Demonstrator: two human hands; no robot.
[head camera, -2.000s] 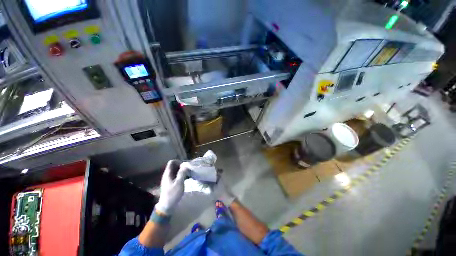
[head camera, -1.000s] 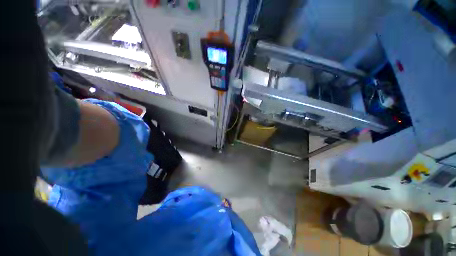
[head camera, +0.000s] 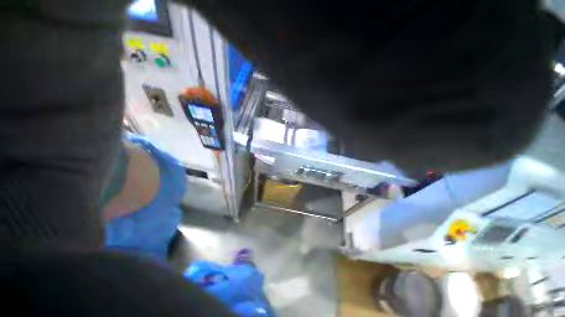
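Neither of my hands can be made out. Large dark blurred shapes (head camera: 402, 74) lie very close to the lens and cover the left side, the lower left and the top centre; I cannot tell what they are. A bent bare arm (head camera: 133, 186) with a blue sleeve shows at the left, its far part hidden behind the dark shape. In front of me, an orange-black handheld meter (head camera: 204, 124) hangs on the machine panel. The front conveyor rail (head camera: 322, 162) runs right from beside it; the conveyor's back part is partly hidden.
A dark bucket (head camera: 416, 295) and a white-topped bucket (head camera: 461, 296) stand on brown cardboard (head camera: 356, 285) at the lower right. A white machine (head camera: 396, 220) stands right of the conveyor. A cardboard box (head camera: 280, 192) is under the rails. Blue clothing and a shoe (head camera: 243, 256) show below.
The dark shape has spread over the top centre and lower left. The view has shifted, so the meter and conveyor sit lower and further left. The white cloth and gloved hand seen earliest are gone from view.
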